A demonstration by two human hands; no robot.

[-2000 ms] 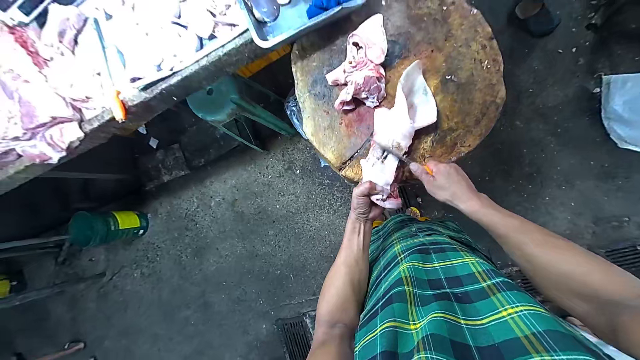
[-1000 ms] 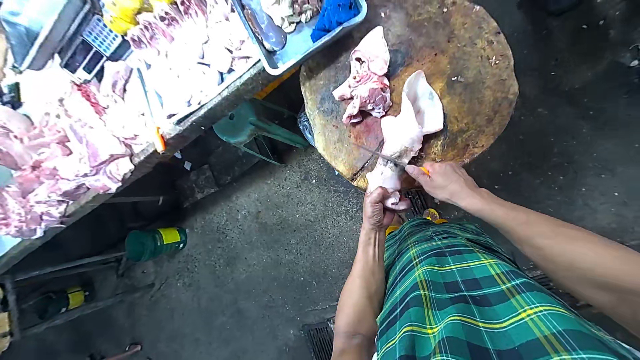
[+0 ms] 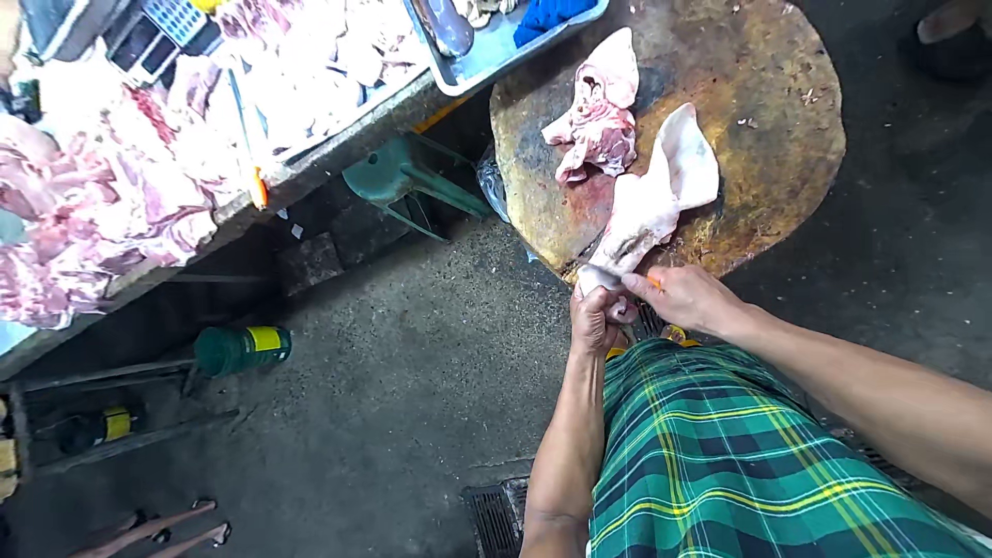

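Note:
A pale piece of pig's head skin with an ear (image 3: 647, 205) lies on a round wooden chopping block (image 3: 763, 194), its narrow end over the near edge. My left hand (image 3: 593, 322) grips that narrow end. In my right hand (image 3: 686, 298) is a knife with an orange handle (image 3: 655, 283); its blade lies against the skin just above my left fingers, partly hidden. Another piece of pig's head meat with an ear (image 3: 601, 108) rests farther back on the block, apart from the one I hold.
A counter at the left bears heaped raw meat (image 3: 116, 201), a second orange-handled knife (image 3: 258, 186) and a metal tray (image 3: 473, 74). Under its edge stands a green plastic stool (image 3: 399, 174). A green bucket (image 3: 240, 350) is lower left. Another person's legs (image 3: 147, 535) show at the bottom left.
The knife blade has moved down along the skin toward my left hand. My left hand keeps hold of the narrow end. The other meat piece stays on the block.

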